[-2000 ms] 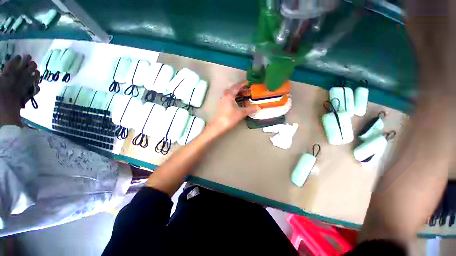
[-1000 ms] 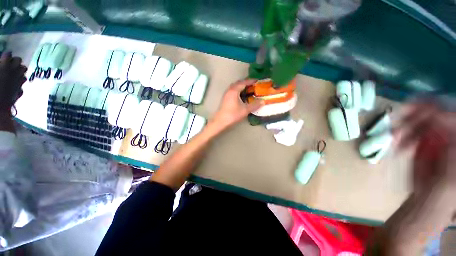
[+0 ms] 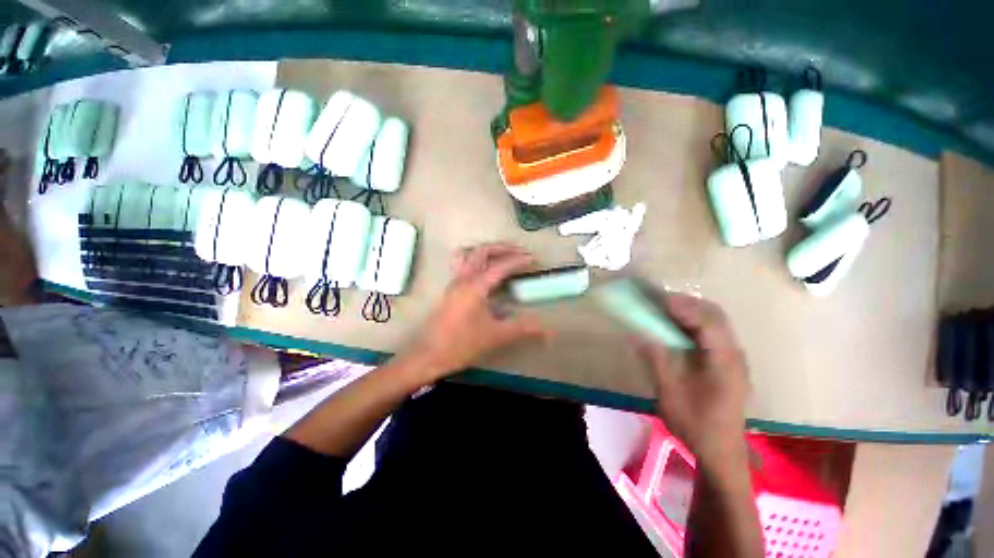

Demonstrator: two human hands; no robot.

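My left hand (image 3: 480, 311) holds a mint-green device (image 3: 548, 286) with a dark edge, above the front part of the bench. My right hand (image 3: 698, 365) holds another mint-green device (image 3: 643, 312), blurred and tilted, just right of the first. Behind them stands the green hand press (image 3: 578, 55). Its orange fixture (image 3: 558, 145) shows an empty slot, on white and dark layers. A crumpled white cloth (image 3: 608, 235) lies beside the fixture.
Rows of green devices (image 3: 286, 234) with black cord loops lie at left, beside a black striped tray (image 3: 153, 267). Several more devices (image 3: 748, 202) lie at right. Black units (image 3: 965, 354) are at far right. A neighbour's sleeve (image 3: 142, 381) is at left, a pink basket (image 3: 801, 523) below.
My left hand has left the fixture and come forward with a device. My right hand has come in from the right with another. The single device at front right is gone from its spot.
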